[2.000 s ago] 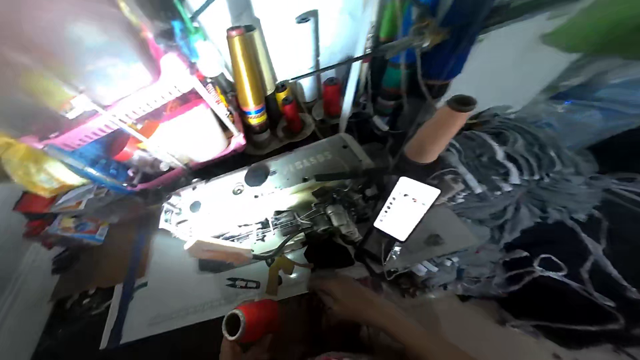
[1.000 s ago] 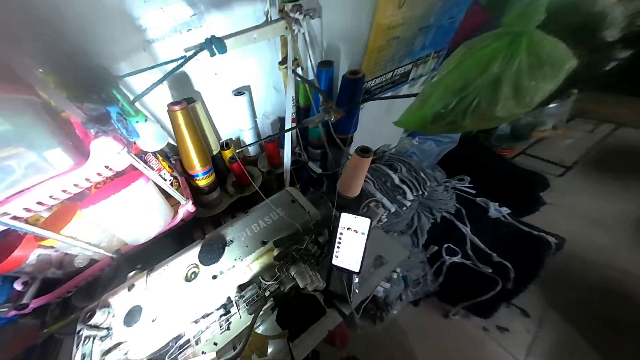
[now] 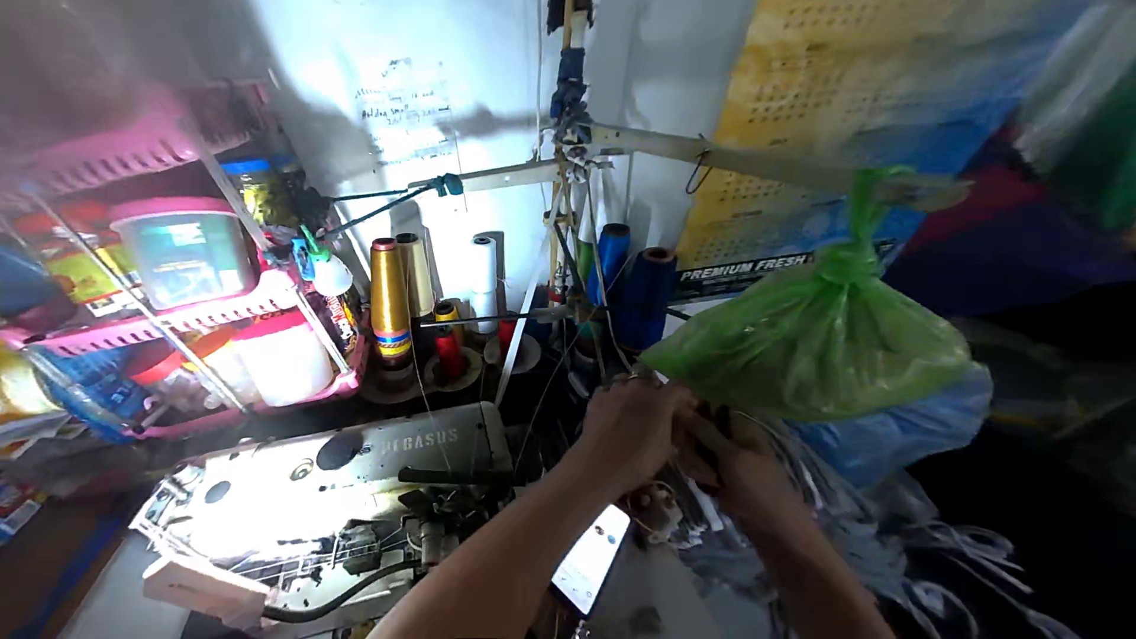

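Both my hands are raised close together, behind the phone and beside the thread stand. My left hand (image 3: 632, 428) has its fingers bent over something that I cannot make out. My right hand (image 3: 729, 453) touches it from the right, fingers curled around a dark thing mostly hidden. The peach thread cone is not plainly visible. A lit smartphone (image 3: 590, 557) lies below my left wrist. Left of my arms stands a Pegasus sewing machine (image 3: 355, 461). Behind it are a gold thread cone (image 3: 389, 297), a red spool (image 3: 450, 353) and a dark blue cone (image 3: 646, 297).
A knotted green plastic bag (image 3: 816, 342) hangs just above and right of my hands. A wooden arm (image 3: 754, 161) crosses overhead. Pink basket shelves (image 3: 191, 315) hold tubs at the left. Grey fabric strips (image 3: 923, 550) lie in a heap at the lower right.
Two seconds ago my hands were low at the machine's front, one by a red thread cone; now both are up near the thread stand. The view has swung to the right and up.
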